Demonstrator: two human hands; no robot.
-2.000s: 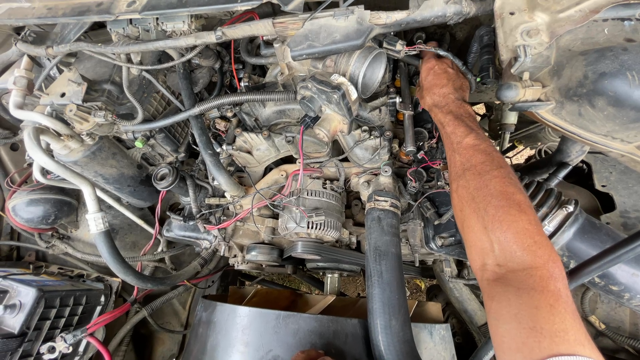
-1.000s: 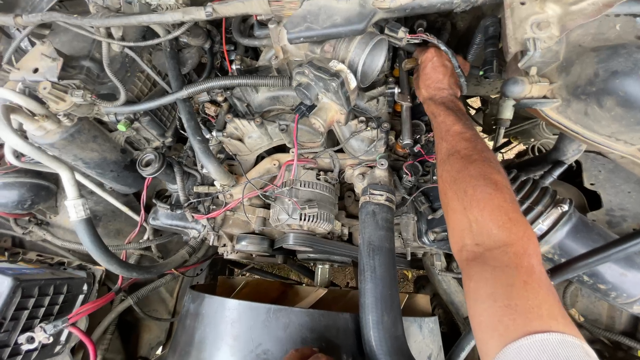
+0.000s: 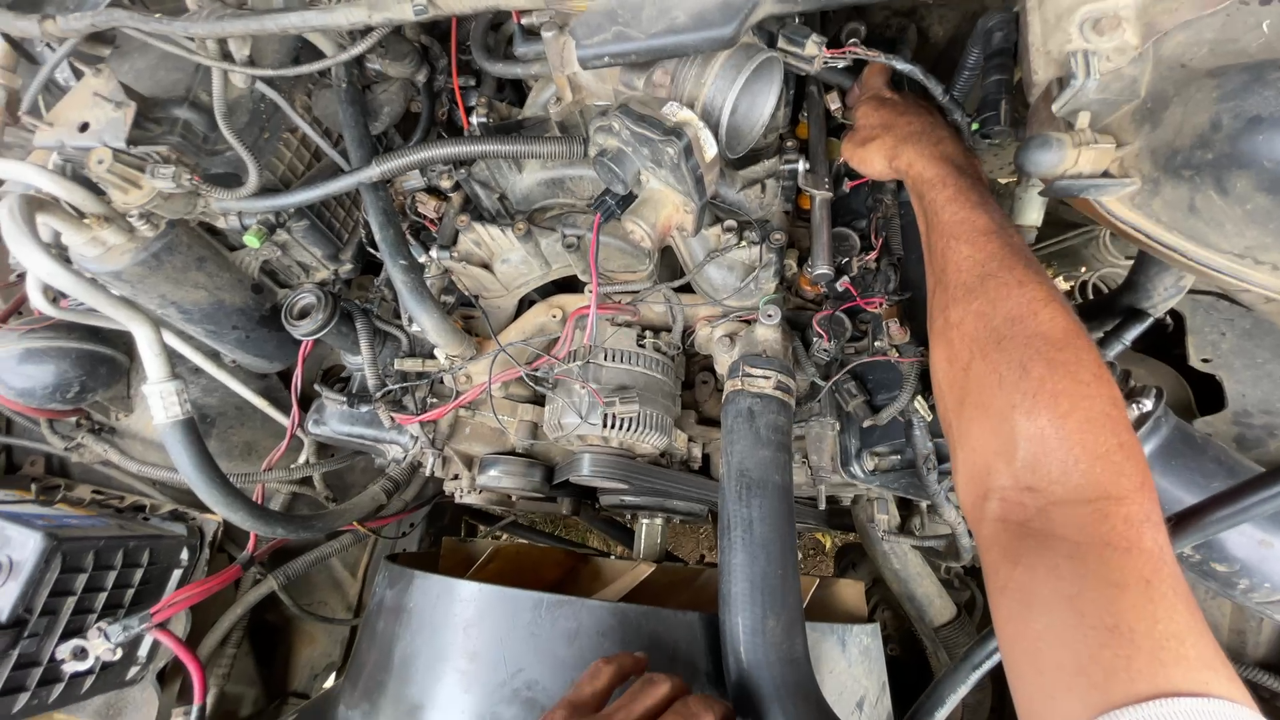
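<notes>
My right hand (image 3: 890, 125) reaches into the back right of the engine bay, beside the metal fuel rail (image 3: 818, 210) and under a wire harness (image 3: 910, 75). Its fingertips are hidden, so I cannot tell what they touch. Left of it is the round throttle body opening (image 3: 750, 102). The fingers of my left hand (image 3: 645, 692) rest on the dark fan shroud (image 3: 540, 630) at the bottom edge, just left of the black radiator hose (image 3: 762, 520). The alternator (image 3: 615, 400) sits in the middle, with red wires (image 3: 480, 388) beside it.
At the lower left stands a battery (image 3: 90, 590) with a cable clamp (image 3: 88, 648) near its edge. A ribbed conduit (image 3: 420, 155) crosses the upper left. The serpentine belt (image 3: 640, 475) runs below the alternator. A black intake duct (image 3: 1200, 500) lies right of my forearm.
My right hand stays in the same back right area, its fingers slightly shifted. More of my left hand's fingers show at the bottom edge.
</notes>
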